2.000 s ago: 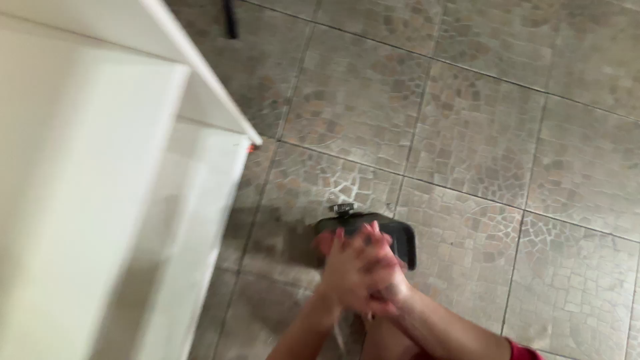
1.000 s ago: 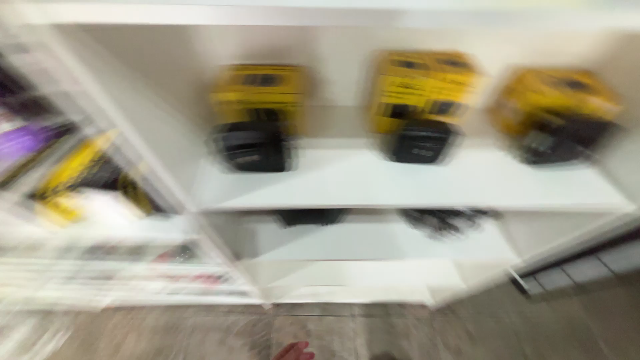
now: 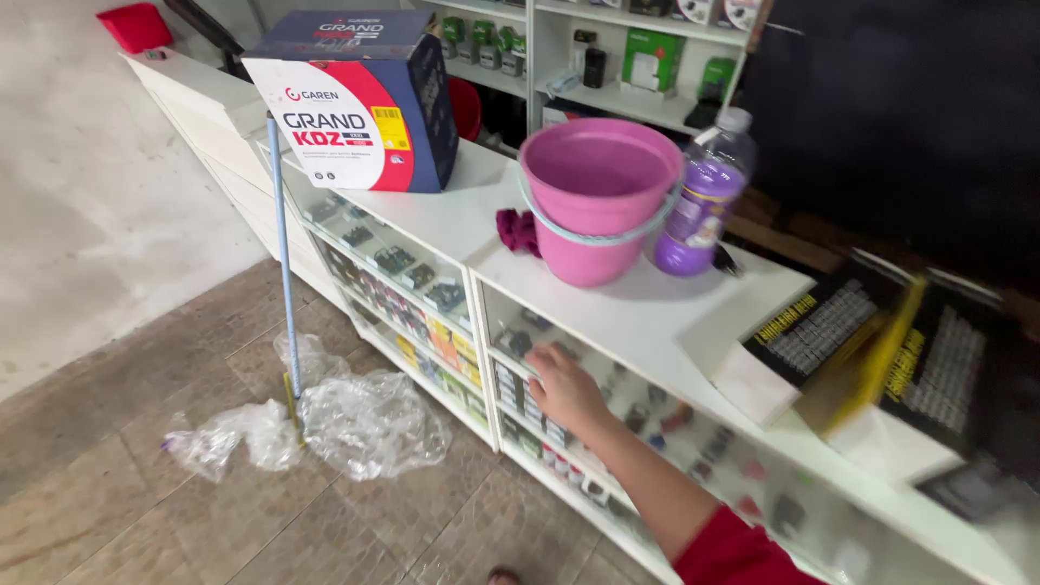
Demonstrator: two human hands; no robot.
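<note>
My right hand [image 3: 569, 392], with a red sleeve behind it, reaches in front of the glass-fronted display counter [image 3: 642, 325]. Its fingers are slightly bent and apart, and no object shows in them. Beyond it, on the white top, stands a pink plastic bucket [image 3: 593, 195] with a light blue handle. A crumpled dark magenta cloth [image 3: 517, 231] lies against the bucket's left side. To the bucket's right is a clear bottle of purple liquid [image 3: 703, 203]. My left hand is out of view.
A large Garen box [image 3: 349, 114] sits on the counter's left part. A light blue pole [image 3: 284, 244] leans there, with clear plastic wrap [image 3: 366, 422] around its foot on the tiled floor. Black and yellow printed boxes [image 3: 829, 317] stand at right. Stocked shelves [image 3: 634, 101] are behind.
The view has swung from the floor, past shelves of yellow boxes, to the counter. My hands were together two seconds ago; now only my right hand shows, stretched forward.
</note>
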